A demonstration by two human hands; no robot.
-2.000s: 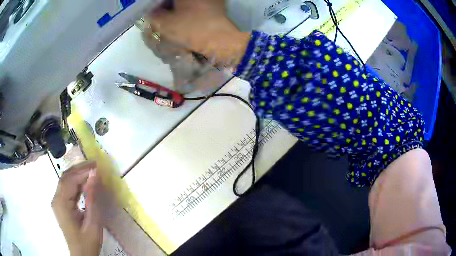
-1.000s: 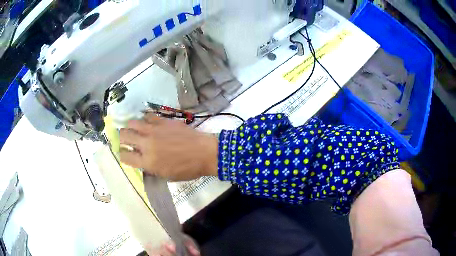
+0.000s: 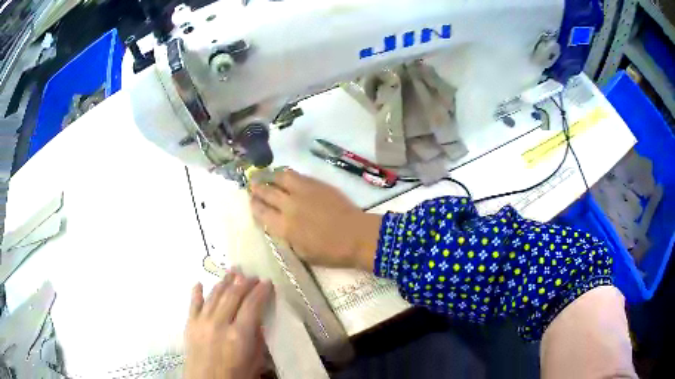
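A beige fabric strip (image 3: 285,326) runs from the needle area (image 3: 244,172) of the white sewing machine (image 3: 311,55) toward the front edge. A metal zipper (image 3: 296,281) on taupe tape lies along it, its teeth showing as a thin silvery line. My right hand (image 3: 314,218) lies over the upper part of the zipper, fingers close together, fingertips just before the presser foot, which is mostly hidden. My left hand (image 3: 226,326) lies flat, palm down, fingers slightly apart, its fingertips at the strip's left edge.
Red and black thread snips (image 3: 359,164) lie right of the needle, their black cord running right. A taupe bundle (image 3: 418,118) lies behind them. Grey-beige cut pieces (image 3: 33,233) lie at the left. Blue bins stand at far right (image 3: 655,252) and upper left (image 3: 74,92).
The view has shifted left. My right hand went from near the bundle to the strip by the needle. My left hand has moved from the strip's lower end up to its left edge.
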